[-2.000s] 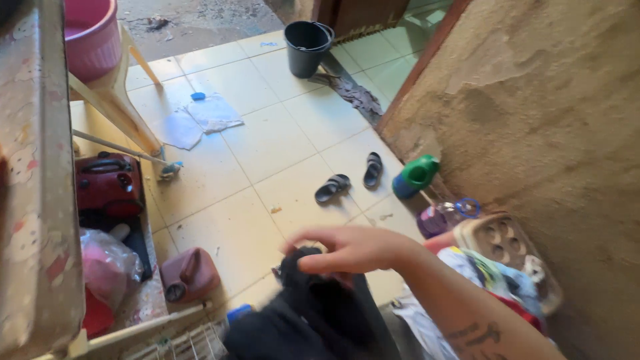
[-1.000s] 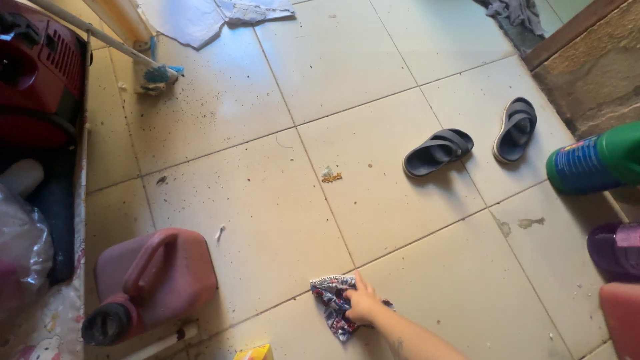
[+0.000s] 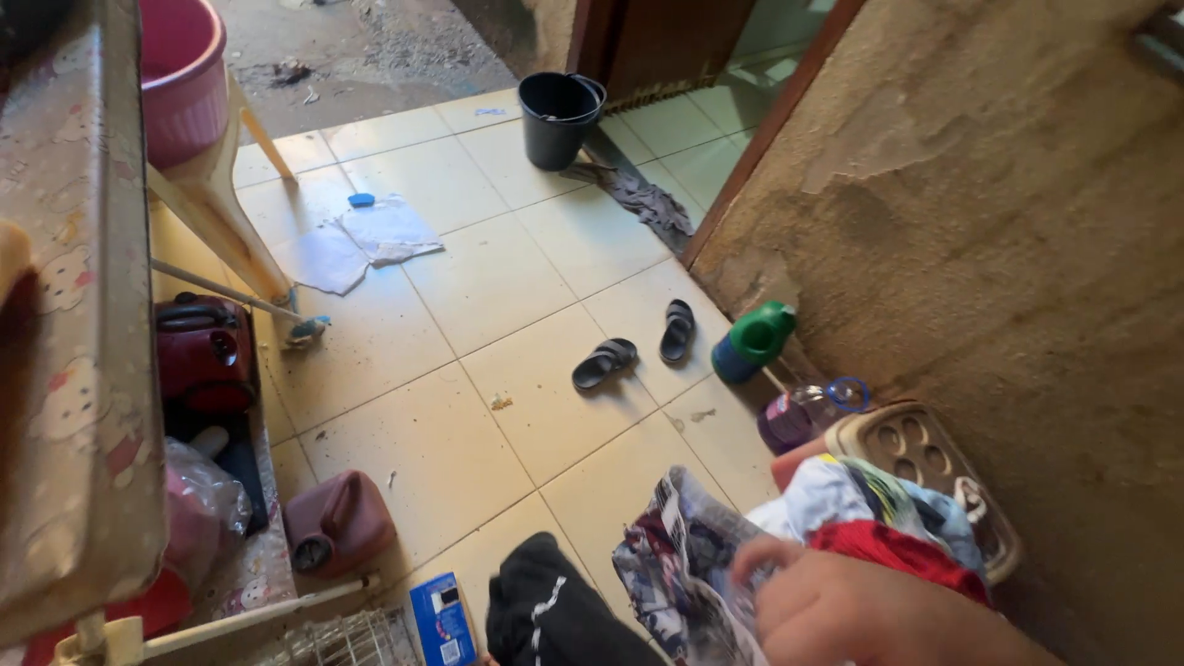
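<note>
At the lower right my right hand [image 3: 823, 592], blurred, grips a patterned cloth garment [image 3: 689, 564] in blue, white and red, which hangs from the fingers. Just left of it is a black garment [image 3: 555, 601] with a white stripe, at the bottom edge. Only a sliver of skin shows beside it, so what my left hand does cannot be told. Right of the patterned garment lies a pile of clothes with a red cloth [image 3: 897, 555] and a white cloth [image 3: 819, 490].
Black sandals [image 3: 605, 363], a green bottle [image 3: 754, 342] and a purple bottle [image 3: 795, 416] stand near the wall. A dark bucket [image 3: 555, 125] stands by the doorway. A reddish jug [image 3: 340, 523] and a blue box [image 3: 442, 620] are at the lower left.
The patterned garment, seen near the floor under a hand one second ago, is now lifted in my right hand. The view has swung down and back up.
</note>
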